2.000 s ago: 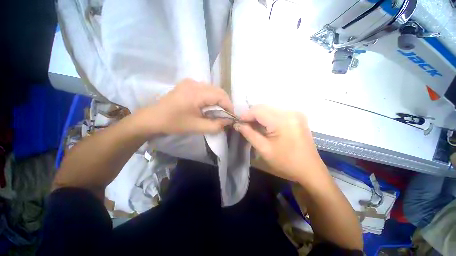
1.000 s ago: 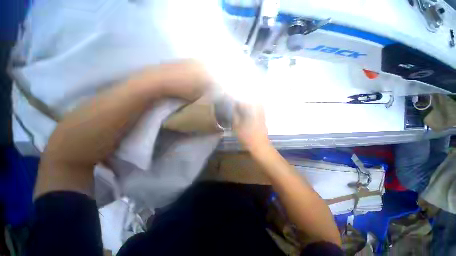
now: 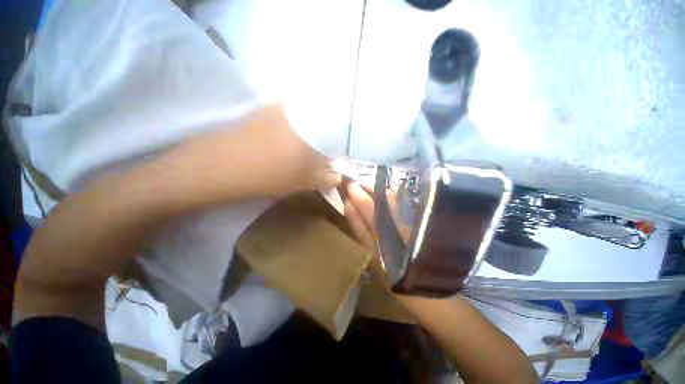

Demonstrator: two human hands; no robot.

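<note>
The white cloth panel lies spread at the left, under and around my left forearm. A khaki piece hangs folded over the table's front edge, below my hands. My left hand is at the needle area, its fingers partly lost in lamp glare and behind the machine head. My right hand is beside it, partly hidden by the shiny chrome guard; its fingertips meet the cloth edge. The needle and presser foot cannot be made out clearly.
The white machine head fills the upper right, very close, with a dark thread line down it. A grey ribbed knob sits under it. Bundled white pieces lie below the table at the left, others at the lower right.
My view has moved in close to the machine head. Both hands have moved from the table's front with the cloth to the needle area. More of the khaki piece now shows.
</note>
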